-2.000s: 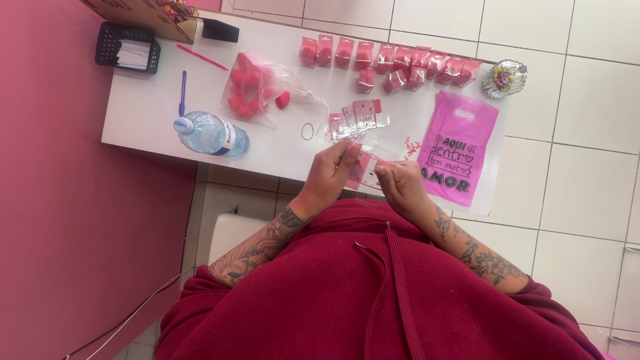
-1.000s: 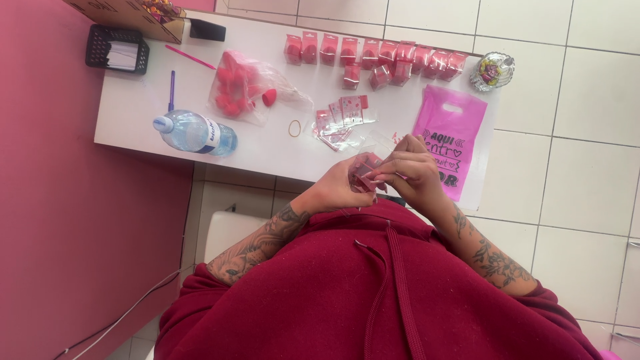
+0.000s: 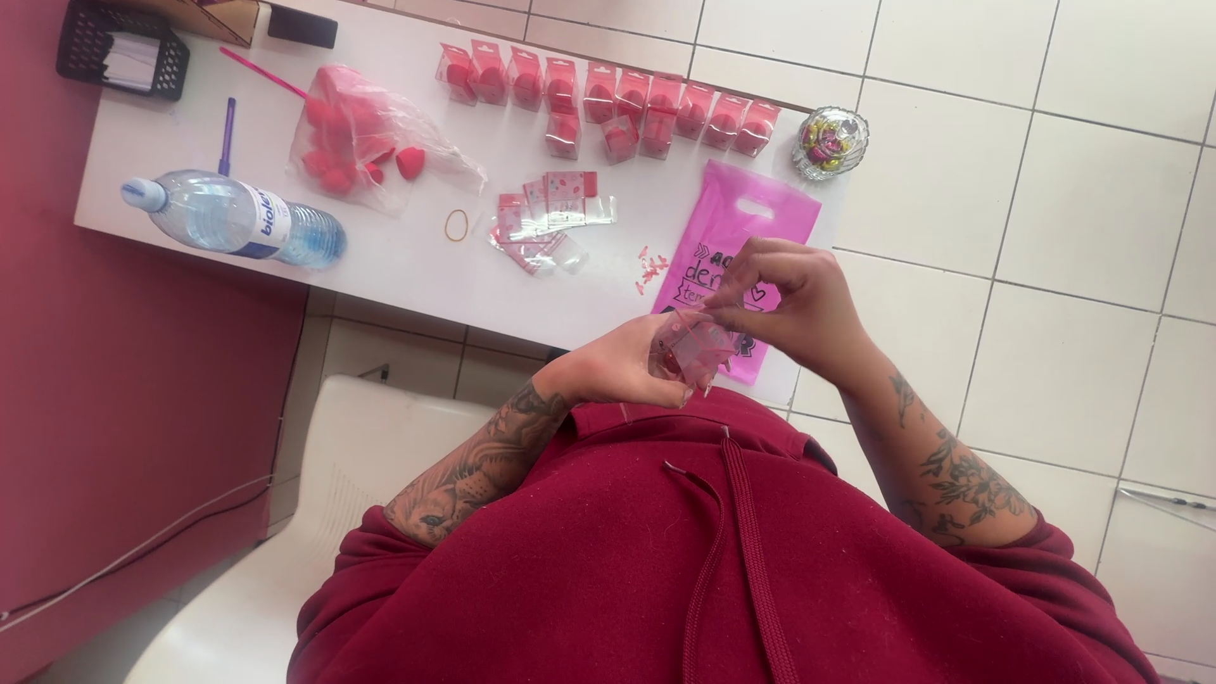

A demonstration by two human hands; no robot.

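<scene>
My left hand [image 3: 627, 366] holds a small clear and pink plastic box [image 3: 692, 350] above the table's front edge. My right hand [image 3: 784, 294] pinches at the box's upper edge, over the pink plastic bag [image 3: 750, 199]. Flat clear and pink packages [image 3: 551, 214] lie overlapped on the white table, left of small pink scraps [image 3: 652, 269]. Several filled boxes with red sponges [image 3: 599, 92] stand along the far edge. A thin plastic bag of red sponges [image 3: 347, 133] lies further left, one loose sponge [image 3: 410, 162] against it.
On the white table [image 3: 399, 275] are a water bottle [image 3: 252, 220], a purple pen [image 3: 227, 138], a rubber band [image 3: 457, 225], a black basket [image 3: 169, 66] and a glass candy dish [image 3: 830, 142]. A white chair [image 3: 332, 456] stands at the left, below the table.
The flat piece between my hands two seconds ago now appears as an opened-out box in my left hand. My right hand has moved from the box's side to its upper edge.
</scene>
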